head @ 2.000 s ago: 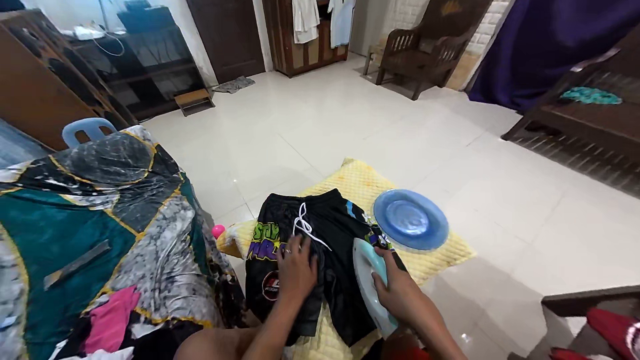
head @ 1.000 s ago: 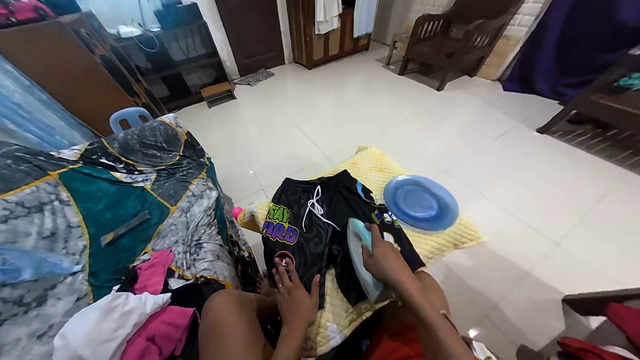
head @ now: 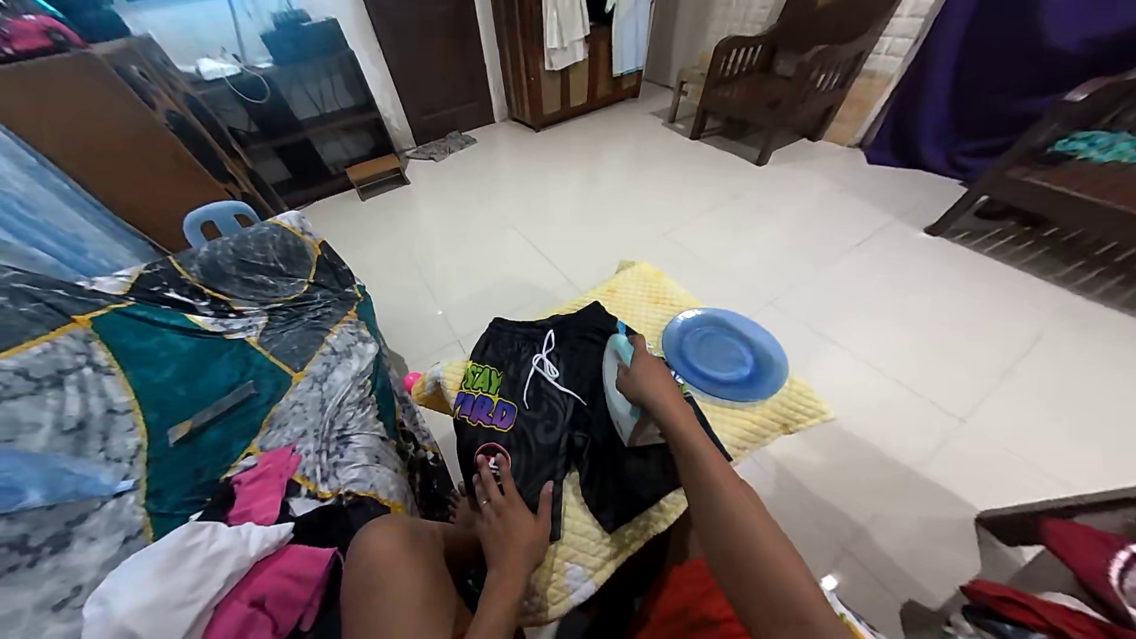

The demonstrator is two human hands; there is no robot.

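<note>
Black shorts [head: 532,444] with a white drawstring and colourful printed lettering lie spread on a yellow quilted cloth [head: 657,288]. My right hand [head: 646,377] grips the handle of a light-green clothes iron [head: 621,408], which rests on the upper part of the shorts' right-hand leg. Flat on the lower part of the other leg lies my left hand [head: 510,524], fingers spread, with a ring on one finger. A blue oval plastic plate [head: 726,355] sits on the cloth, just right of the iron and my right hand.
At left, a sofa with a patterned cover [head: 195,355] bears pink, white and black clothes [head: 191,577]. Red garments [head: 1021,603] lie at the lower right. A wooden armchair [head: 763,84], a cabinet [head: 568,89] and a slatted wooden bench [head: 1047,204] stand farther off on the tiled floor.
My left hand has moved from near the drawstring down to the lower part of the leg. Still in my right hand, the iron has shifted up the other leg since one second ago.
</note>
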